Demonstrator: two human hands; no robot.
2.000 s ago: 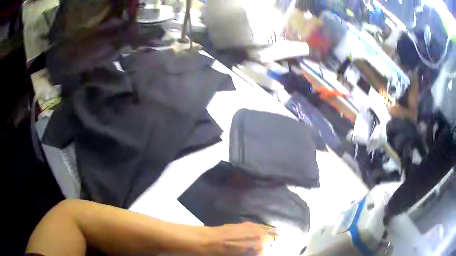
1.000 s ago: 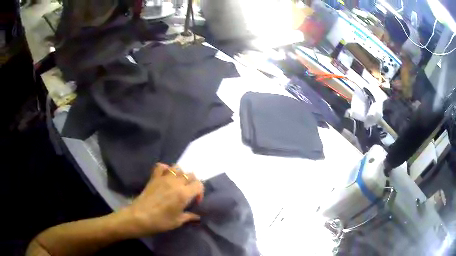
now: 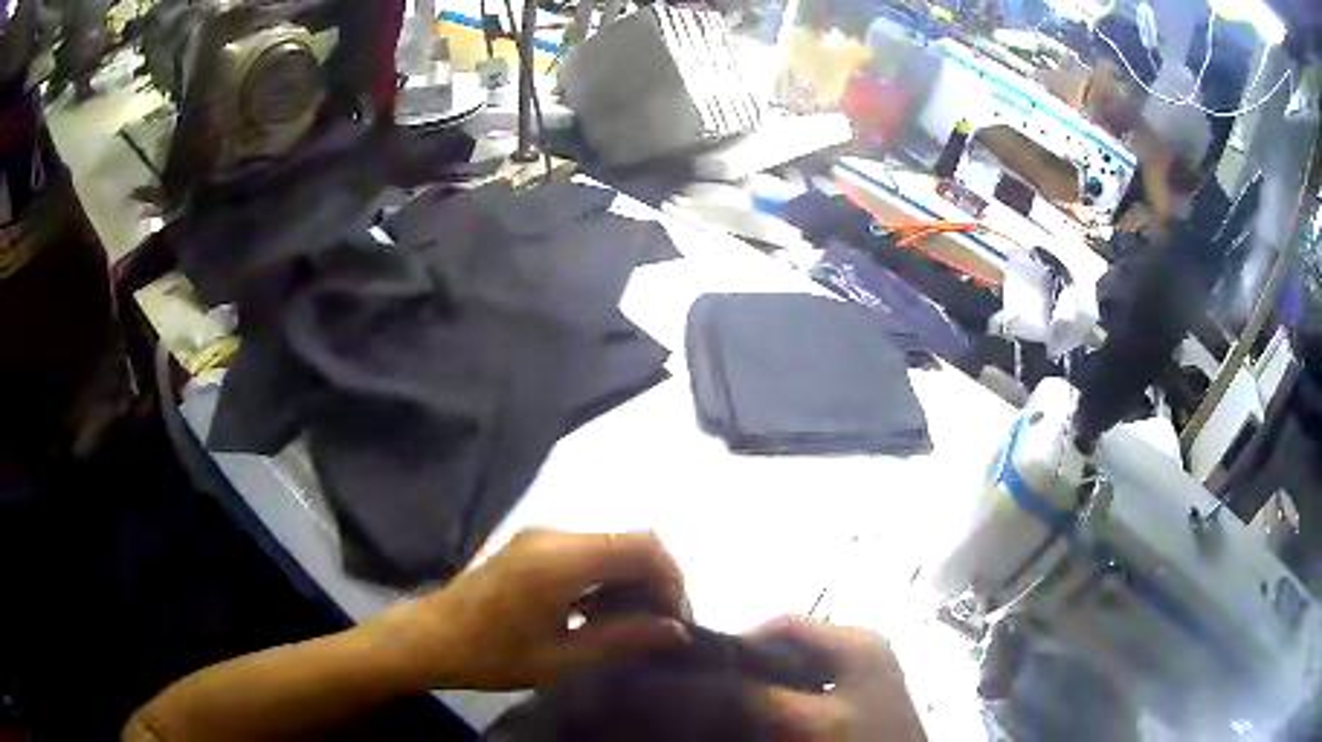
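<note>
A dark cloth workpiece [image 3: 638, 699] lies at the bottom of the view, cut off by the lower edge. My left hand [image 3: 573, 609] pinches its upper edge, fingers bent. My right hand [image 3: 848, 689] holds the same edge to the right, partly cut off by the lower edge. Both hands are left of the white sewing machine head with a blue stripe [image 3: 1015, 486]. The needle area [image 3: 964, 616] is in glare and hard to make out.
A rumpled heap of dark cut pieces [image 3: 435, 363] covers the left of the white table [image 3: 616, 478]. A neat dark stack of panels [image 3: 805, 374] lies beyond my hands. Behind are a grey stacked block [image 3: 660, 87], another white machine [image 3: 1015, 123] and orange cords [image 3: 928, 229].
My left hand has moved right with the workpiece. My right hand has come into view and grips the cloth too. The cloth is now bunched between both hands.
</note>
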